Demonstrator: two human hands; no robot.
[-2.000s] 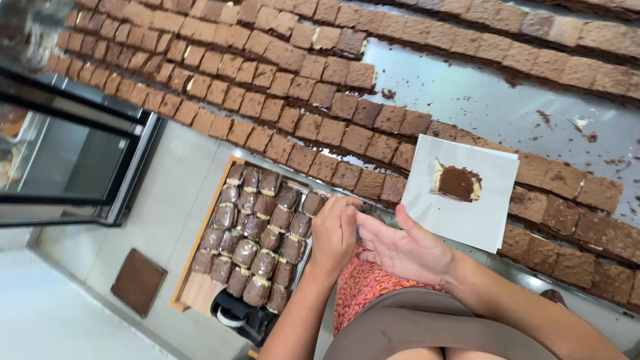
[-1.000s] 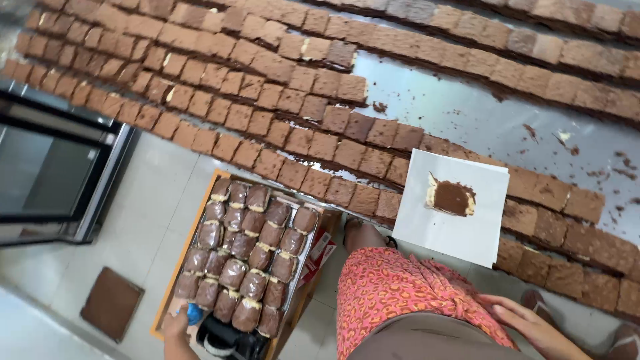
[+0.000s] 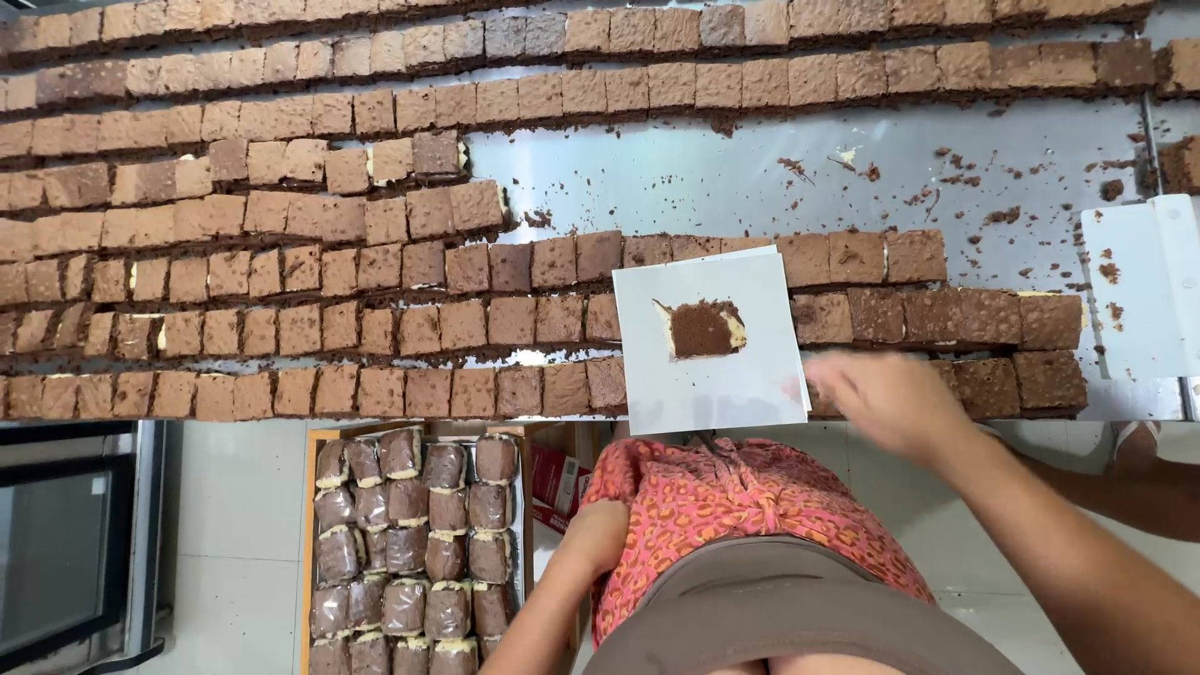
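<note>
A stack of square white wrapping sheets lies on top of rows of chocolate cake pieces. One cake piece with pale cream at its sides rests on the uppermost sheet. My right hand, somewhat blurred, is at the right edge of the sheets, its fingertips by the paper; whether they grip it cannot be told. My left hand hangs low against the pink patterned cloth at my waist, its fingers largely hidden. Below the table edge, wrapped cake pieces fill a tray in several rows.
Dark crumbs lie scattered over the metal table. A white flat scraper sits at the right end. A red box stands beside the wooden-framed tray. At the right, below the table, another person's arm and foot show.
My left hand has moved from the tray's lower edge to my waist. My right hand has come up from beside the patterned cloth to the sheets. The view has turned and come closer.
</note>
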